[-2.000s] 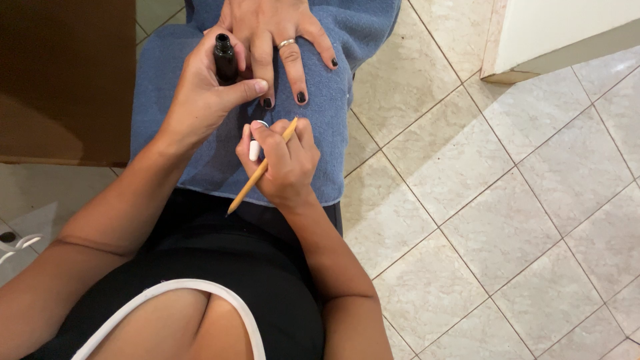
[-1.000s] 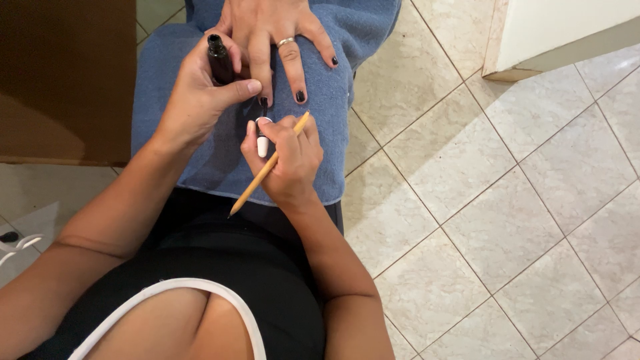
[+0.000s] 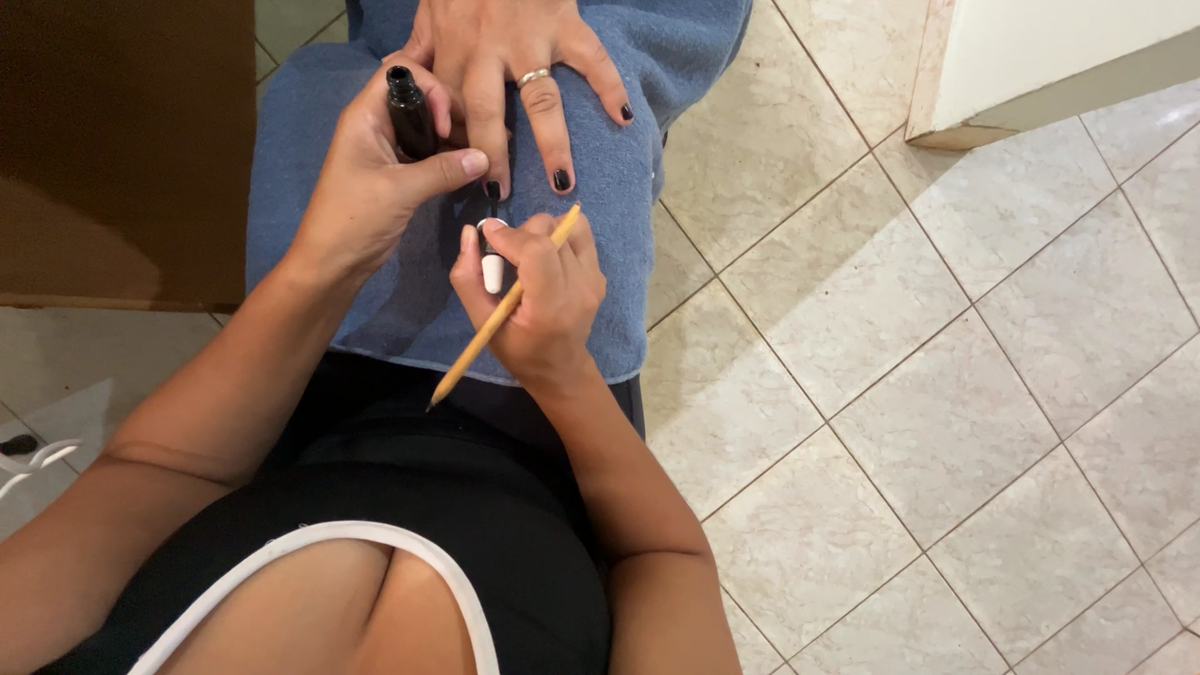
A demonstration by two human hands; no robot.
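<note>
My left hand (image 3: 375,169) holds an uncapped black nail polish bottle (image 3: 411,117), mouth up, its thumb beside a finger of another person's hand (image 3: 506,56). That hand lies spread on a blue towel (image 3: 600,272) and wears a ring (image 3: 533,77); its visible nails are black. In my right hand (image 3: 539,291) is the white-ended cap of a polish brush (image 3: 492,267), with the brush tip at the nail (image 3: 493,190) of the finger nearest my left thumb. A thin wooden stick (image 3: 502,314) with pointed ends is also held slantwise across my right hand.
The towel is draped over a lap or cushion in front of me. A brown panel (image 3: 122,159) stands at the left, with a white cable (image 3: 42,459) below it. At the upper right is the corner of a white wall or cabinet (image 3: 1050,66) above the tiled floor (image 3: 937,412).
My right hand has shifted slightly, and the cap in it has turned more upright in view. The bottle in my left hand and the other person's hand stay in about the same place.
</note>
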